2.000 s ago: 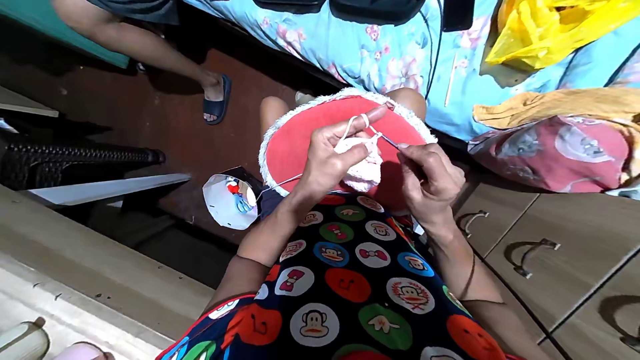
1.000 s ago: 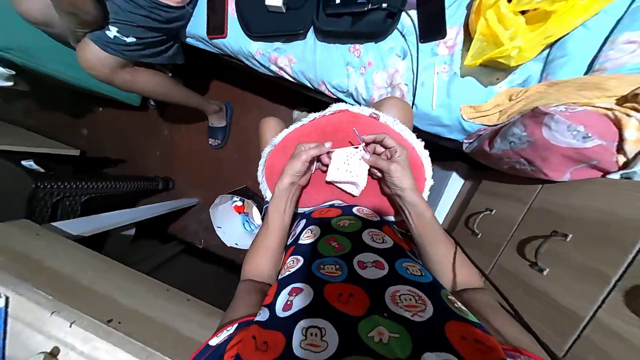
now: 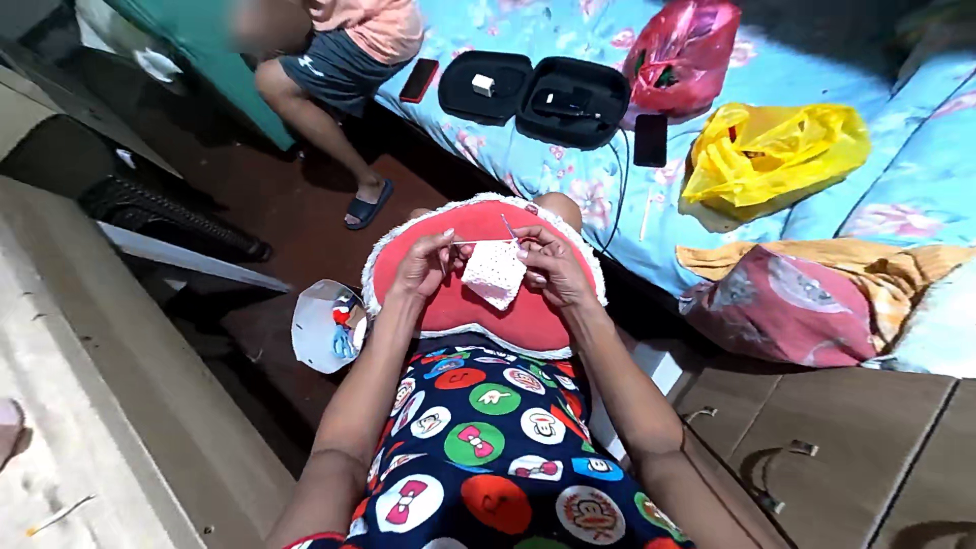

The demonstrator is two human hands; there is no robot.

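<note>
A small white crocheted piece [image 3: 494, 273] hangs between my two hands above a red cushion [image 3: 457, 309] with a fluffy white edge on my lap. My left hand [image 3: 428, 263] holds a strand of white yarn [image 3: 482, 242] drawn taut along the top of the piece. In my right hand [image 3: 553, 263] are the piece's upper right corner and a thin crochet hook [image 3: 508, 226], its end pointing up and left. The fingers of both hands partly hide the yarn.
A white container [image 3: 309, 328] with small coloured items stands left of the cushion. Ahead is a bed [image 3: 549, 171] with an opened black case [image 3: 572, 137], phones and a yellow plastic bag [image 3: 808, 152]. Drawers [image 3: 854, 427] stand at right. Another person's leg [image 3: 328, 130] is at upper left.
My left hand, raised with yarn looped over its fingers two seconds ago, is now lower, beside the piece. My right hand has come in close to the piece. The view has shifted to show more of the bed.
</note>
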